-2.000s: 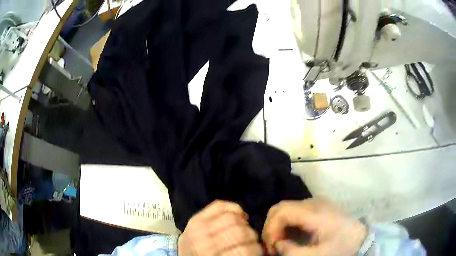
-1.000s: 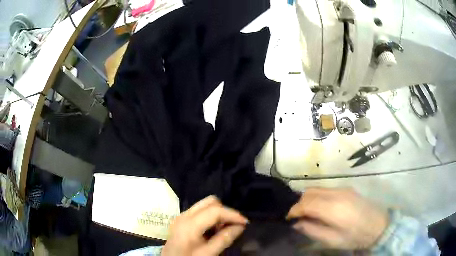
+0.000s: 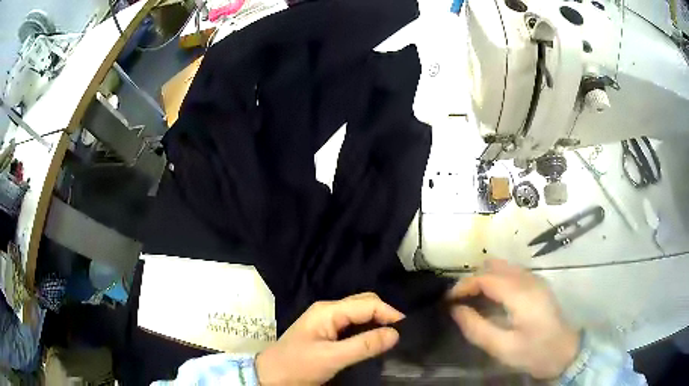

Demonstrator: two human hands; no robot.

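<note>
A large black cloth (image 3: 302, 166) lies left of the white sewing machine head (image 3: 521, 75) and runs down to the table's front edge. My left hand (image 3: 332, 339) is at the bottom middle, its thumb and index finger pinching the cloth near the front edge. My right hand (image 3: 514, 320) is to its right, slightly blurred, with its thumb and fingertips at the cloth; their exact hold is unclear. The cloth stretches between the two hands. None of it lies under the presser foot area.
Dark thread snips (image 3: 566, 231), black-handled scissors (image 3: 641, 162), a thin light tool (image 3: 608, 192), a small orange-brown block (image 3: 499, 188) and round metal pieces (image 3: 526, 194) lie on the machine bed. A printed ruler (image 3: 242, 328) marks the front edge. Another table (image 3: 57, 162) stands left.
My right hand has opened its fingers somewhat and shifted. My left hand has moved a little right. The cloth bunched between the hands is now flatter and lower. The view has shifted slightly.
</note>
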